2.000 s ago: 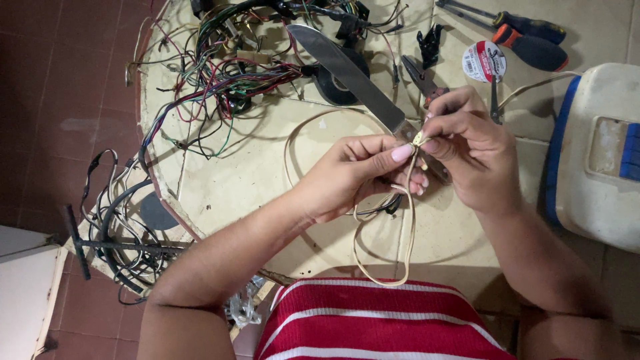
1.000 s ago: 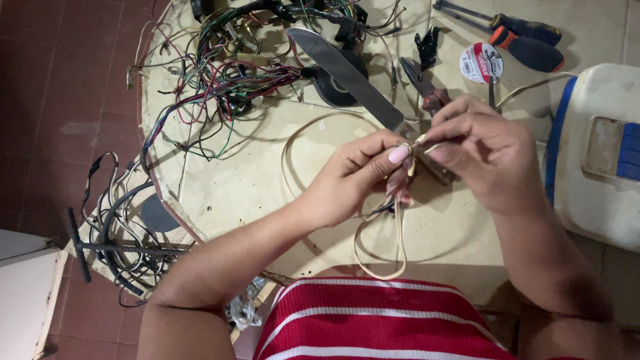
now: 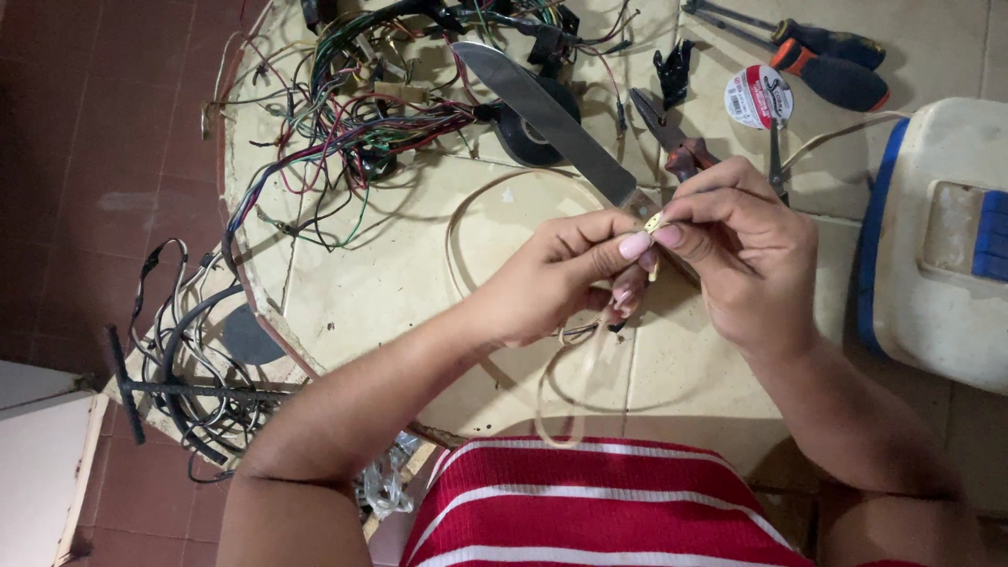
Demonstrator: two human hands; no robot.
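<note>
My left hand (image 3: 587, 268) pinches a pale cable between thumb and fingers near the middle of the tiled table. Opposite it, my right hand (image 3: 732, 236) grips a small pale yellow piece (image 3: 653, 224) at the cable's end; whether it is a connector or knotted wire I cannot tell. A loop of the beige cable (image 3: 543, 425) hangs below my left hand, and another length curves on the table behind it. Just beyond my fingers lies a large knife (image 3: 551, 118), its handle partly hidden. Pliers (image 3: 673, 138) with reddish-brown handles rest beyond my right hand, partly covered.
A tangled wiring harness (image 3: 346, 118) and a black tape roll (image 3: 531, 130) lie at the back left. Screwdrivers (image 3: 835, 71), a round labelled tape roll (image 3: 759, 97) and a slim metal tool (image 3: 776, 161) are back right. A white-and-blue container (image 3: 929, 315) stands at right.
My fingers have shifted slightly around the small yellow piece and the cable end. The hanging cable loop has swung and its lower end is blurred now.
</note>
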